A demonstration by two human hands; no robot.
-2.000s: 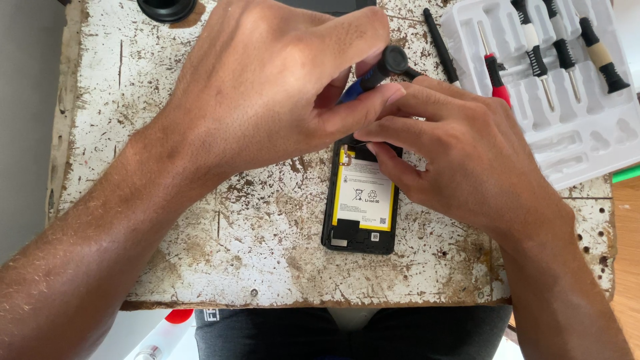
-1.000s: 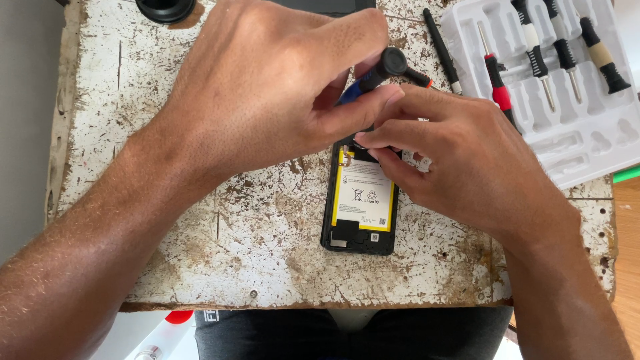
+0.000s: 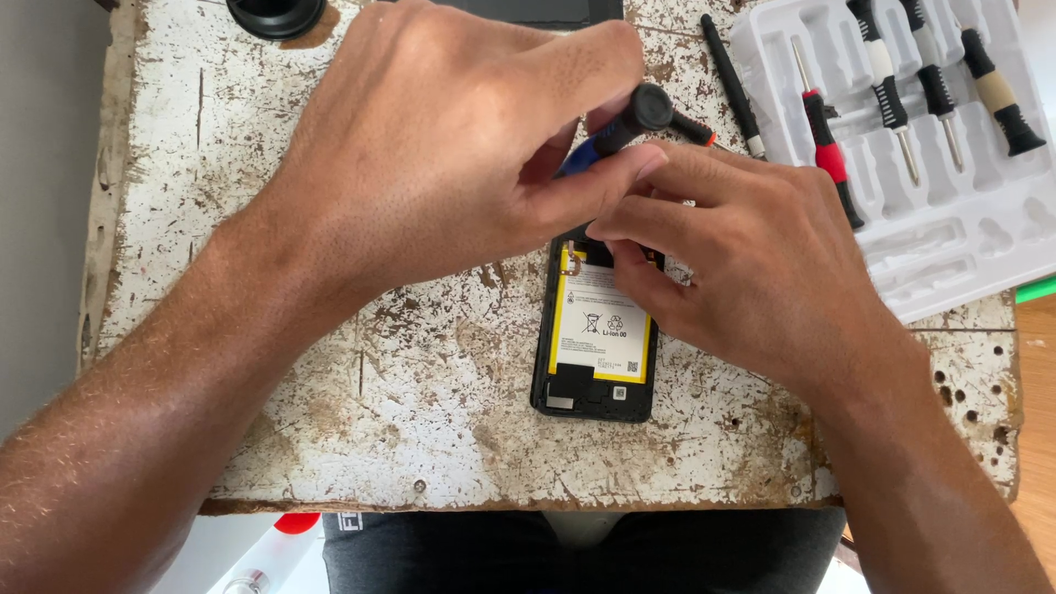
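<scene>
An opened smartphone (image 3: 639, 404) lies on the worn table, its back cover off and its yellow-edged lithium-ion battery (image 3: 606, 330) showing. My left hand (image 3: 462, 132) is closed around a blue and black precision screwdriver (image 3: 615, 132) above the phone's upper end. The driver's tip is hidden behind my fingers. My right hand (image 3: 734, 247) reaches in from the right, thumb and forefinger pinched together at the phone's upper part, close to my left thumb. Whether a small part sits between those right fingertips cannot be told. Both hands cover the phone's top.
On the right a white plastic tray (image 3: 916, 289) holds several precision screwdrivers, among them a red and black one (image 3: 829, 153). A black pen-like tool (image 3: 730, 82) lies beside it. A dark flat panel (image 3: 536, 10) and a round black object (image 3: 276, 15) are at the far edge.
</scene>
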